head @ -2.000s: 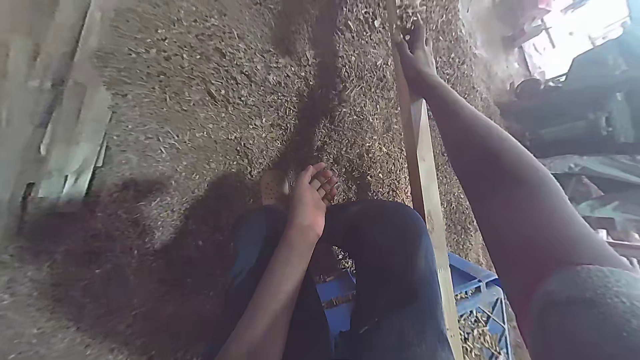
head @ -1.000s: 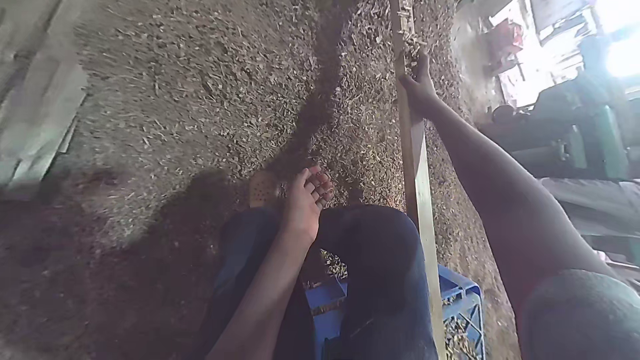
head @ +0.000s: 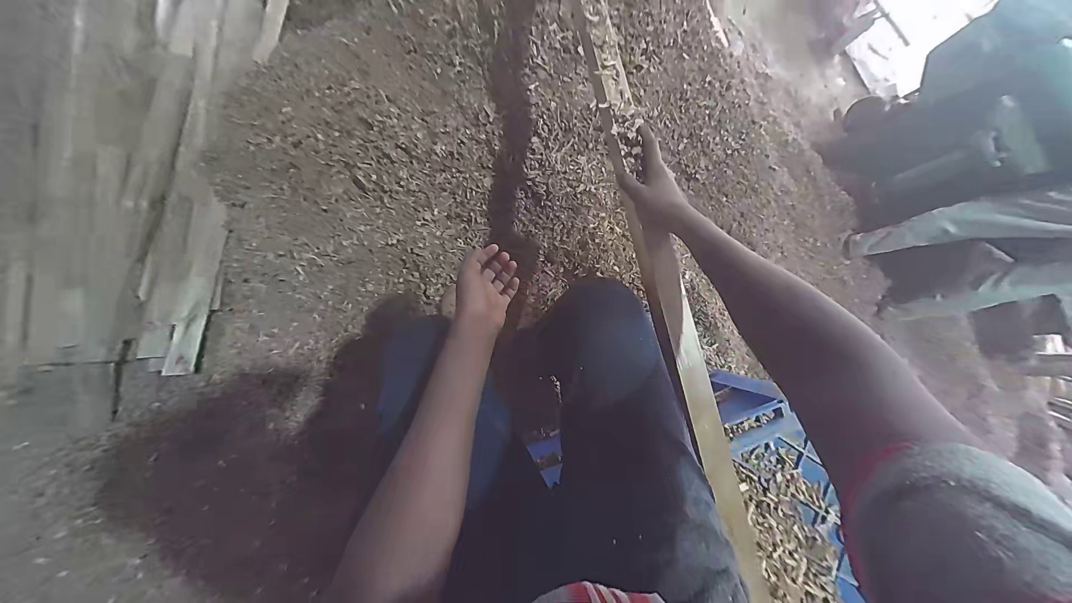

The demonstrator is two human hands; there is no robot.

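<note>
My left hand (head: pixel 487 289) is held palm up above my thigh, its fingers loosely curled and nothing seen in it. On the right, my right hand (head: pixel 655 188) rests at a long, narrow wooden board (head: pixel 702 394), thumb on one side and fingers on the other. The board runs from the top of the view down past my right knee. Pale wood shavings (head: pixel 624 126) lie on it just beyond the hand. Whether the fingers close fully around the board cannot be told.
Wood chips (head: pixel 377 159) cover the ground. Beside my right leg is a blue plastic crate (head: pixel 745 398) with chips in it. Weathered planks (head: pixel 92 184) lie at the left. At the right are a dark green object (head: pixel 997 109) and pale cloth-like material (head: pixel 971 222).
My right hand has come nearer along the board, with shavings now just beyond it. The left hand stays palm up. The view has shifted somewhat.
</note>
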